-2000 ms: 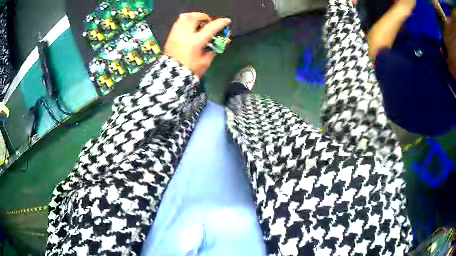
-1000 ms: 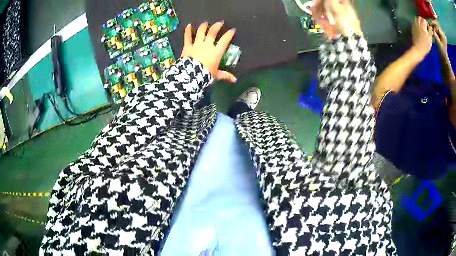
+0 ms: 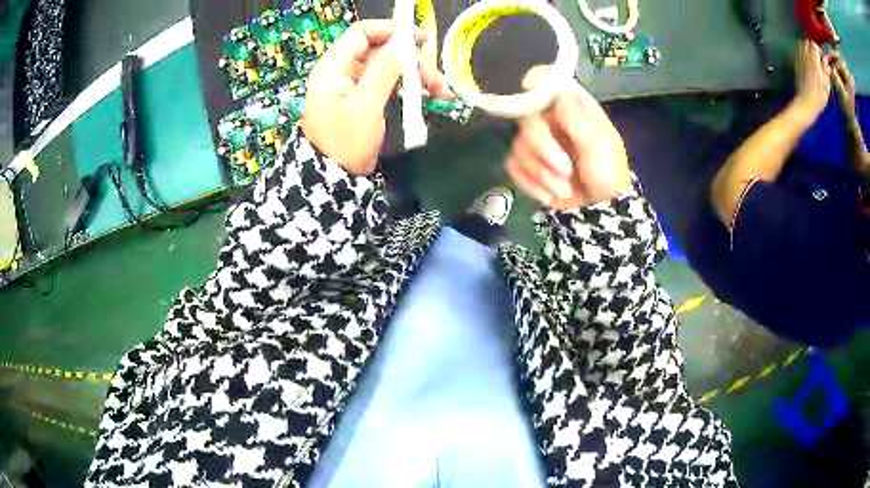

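My right hand (image 3: 570, 143) holds a white tape roll (image 3: 565, 59) with a yellow inner core by its lower edge, up in front of me. My left hand (image 3: 351, 95) pinches a white tape strip (image 3: 411, 76) that hangs upright beside the roll. Whether the strip joins the roll is not clear, as the top is cut off by the frame edge. A green circuit board (image 3: 448, 110) lies at the dark sheet's edge, partly hidden behind my left hand and the roll. Grouped circuit boards (image 3: 250, 143) lie left of my left hand.
Another white roll (image 3: 611, 13) and a board (image 3: 620, 50) lie to the right on the bench. A black corded stick (image 3: 131, 114) and a black box (image 3: 86, 198) lie left. A seated person (image 3: 797, 229) works at right, near a red object (image 3: 814, 19).
My right hand has come back from the far right of the bench with a tape roll. My left hand has lifted from beside the single board and now pinches the strip.
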